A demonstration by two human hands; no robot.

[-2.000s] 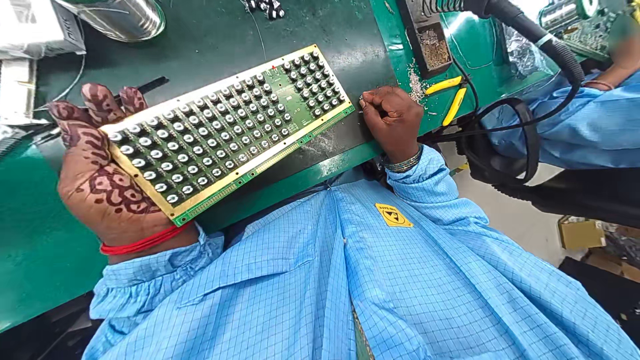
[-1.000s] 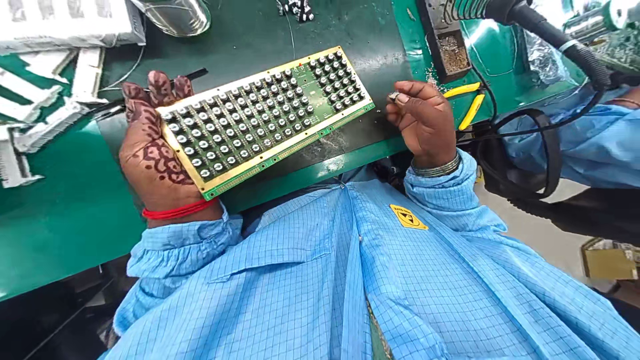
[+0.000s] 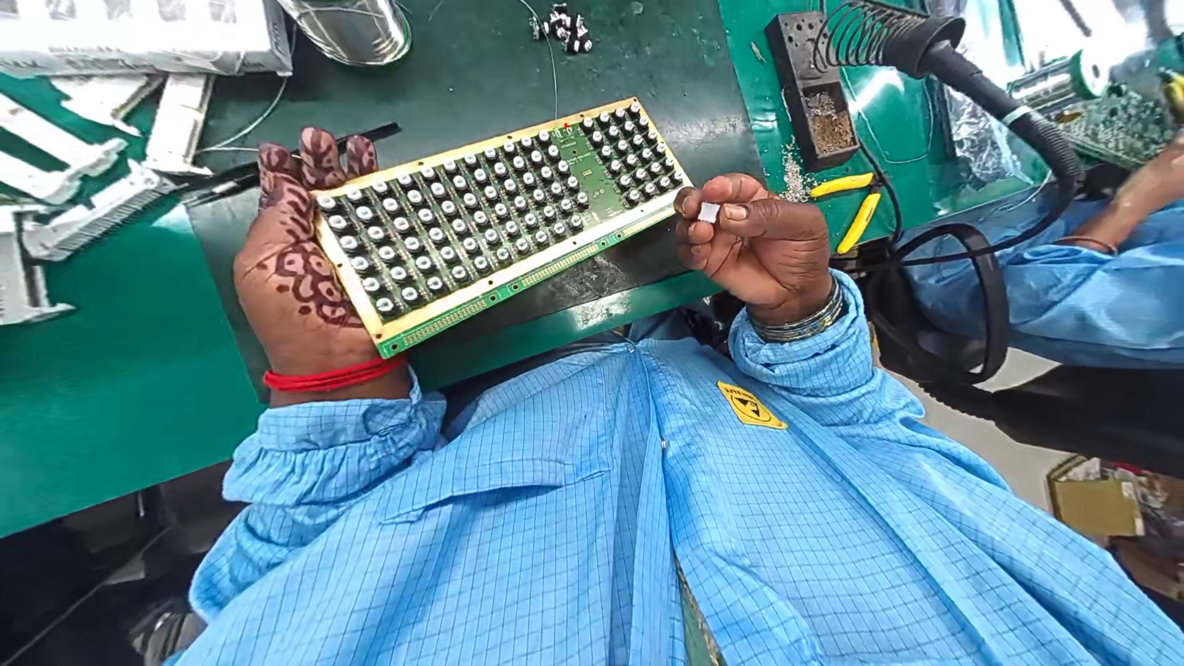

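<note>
My left hand [image 3: 301,268] holds the left end of a green circuit board [image 3: 592,176] tilted above the bench. Rows of black push-button switches with pale round tops cover the board, except for a bare green strip right of its middle. A gold-coloured border runs round it. My right hand [image 3: 758,236], by the board's right end, pinches a small white square piece [image 3: 709,212] between thumb and finger. What the piece is, I cannot tell. Several small black-and-white parts [image 3: 566,30] lie on the dark mat beyond the board.
White plastic parts [image 3: 79,217] and a clear round container [image 3: 356,28] are at the left. To the right are a soldering iron stand [image 3: 814,102], yellow-handled pliers [image 3: 860,211], a black cable [image 3: 994,287] and a solder spool [image 3: 1064,79]. A co-worker's arm [image 3: 1142,199] reaches in at the far right.
My right hand was closed at the board's right end two seconds ago; its fingers have since turned up, and the white piece now shows between them. My left hand still holds the board.
</note>
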